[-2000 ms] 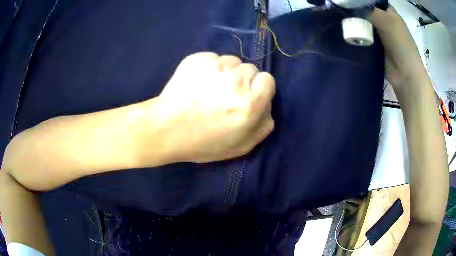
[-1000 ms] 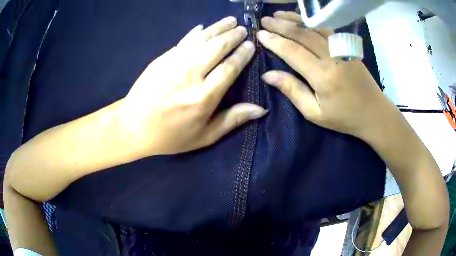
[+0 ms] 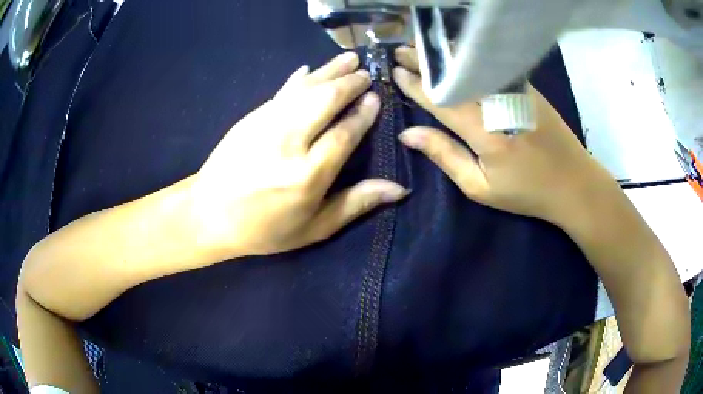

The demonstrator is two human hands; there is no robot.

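Observation:
The dark garment panel lies under both hands and hangs over the near edge. A topstitched seam with brown-orange stitch rows runs down its middle to the presser foot at top centre. My left hand lies flat on the cloth left of the seam, fingertips beside the foot, thumb tip at the seam. My right hand lies on the cloth right of the seam, its fingertips near the foot, partly hidden by the machine head. Both hands press on the cloth with fingers extended, without a closed grip.
The white machine head covers the upper right, with a ribbed knob below it. Orange-handled snips lie on the white table at the right edge. A black strip lies at lower right. A shiny curved metal part shows at upper left.
Two seconds ago my left hand was a fist on the seam and my right reached behind the machine. Now both lie flat by the foot. The machine head appears lower and larger in view.

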